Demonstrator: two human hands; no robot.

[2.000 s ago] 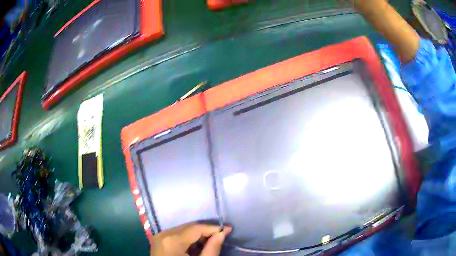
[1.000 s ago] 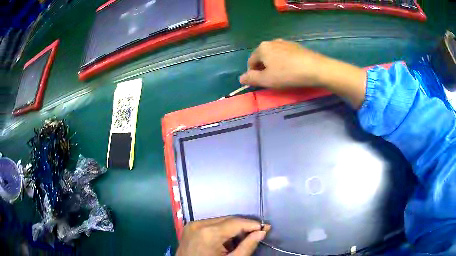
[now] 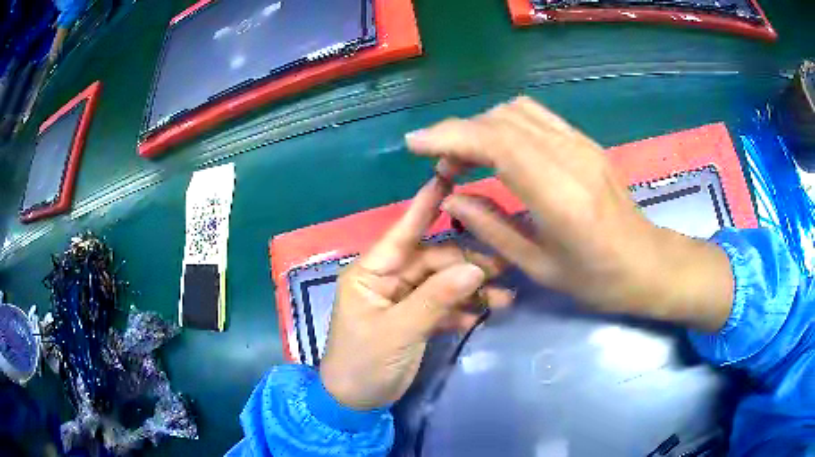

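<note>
The grey laptop lid back cover (image 3: 572,384) lies in its red foam tray (image 3: 688,143), partly hidden by both hands. My left hand (image 3: 393,303) is over the cover's upper left part, with its index finger raised. The dark display cable (image 3: 460,344) runs from its curled fingers down across the cover. My right hand (image 3: 572,214) is over the tray's far edge. Its fingertips meet at my left index fingertip, around a small dark spot that is too blurred to name.
More covers in red trays lie at the back (image 3: 259,54), back right (image 3: 643,11) and far left (image 3: 54,161). A printed card with a black end (image 3: 207,223), a dark cable bundle (image 3: 82,312) and crumpled clear plastic (image 3: 147,384) lie left. Blue strips (image 3: 777,170) lie right.
My left hand has risen from the lower part of the cover to its upper left, lifting the cable. My right hand has moved right and down to meet it. The pale stick-like piece no longer shows.
</note>
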